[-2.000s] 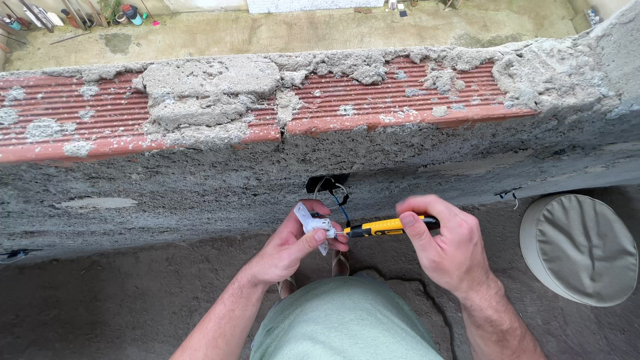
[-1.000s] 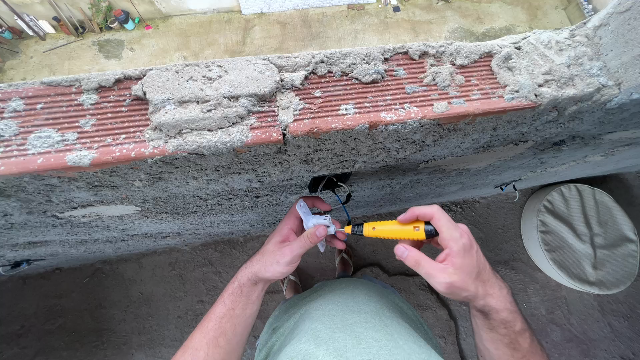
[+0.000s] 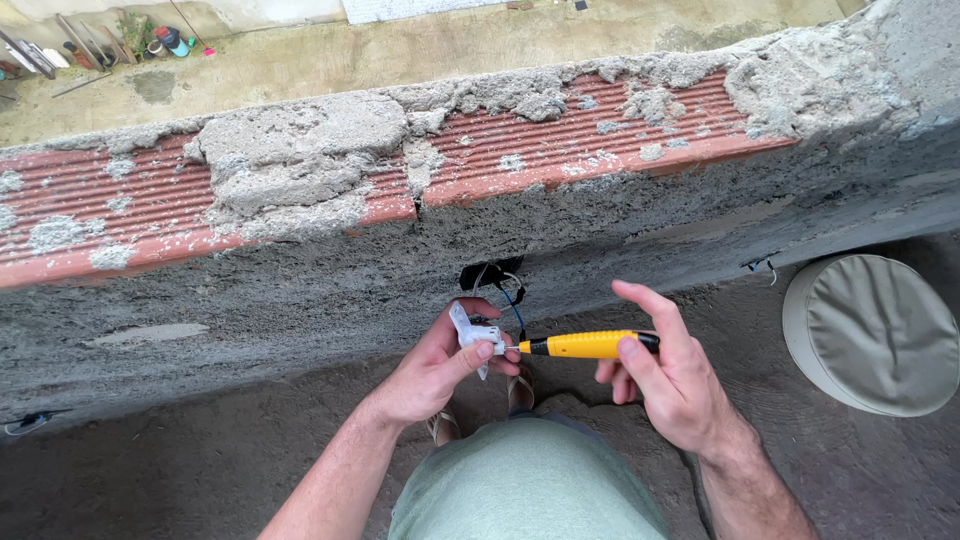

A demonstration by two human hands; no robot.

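A white plastic electrical fitting (image 3: 474,331) is pinched in my left hand (image 3: 431,371), just below a wall box opening (image 3: 491,273). Pale wires and a blue wire (image 3: 513,306) come out of that opening towards the fitting; where they end is hidden by my fingers. The tip of a yellow and black screwdriver (image 3: 589,344) meets the fitting's right side. My right hand (image 3: 667,367) has its thumb against the rear of the handle, with the index finger raised off it.
The wall's top has ribbed red hollow bricks (image 3: 600,146) and rough mortar (image 3: 300,150). A round fabric-covered object (image 3: 874,334) lies on the floor at right. More wires stick out of the wall at right (image 3: 769,267) and lower left (image 3: 30,422). Beyond and below lies a yard with tools.
My right hand's fingers have opened from their closed hold around the screwdriver handle two seconds ago; the index finger is now lifted. My left hand keeps the fitting in much the same place.
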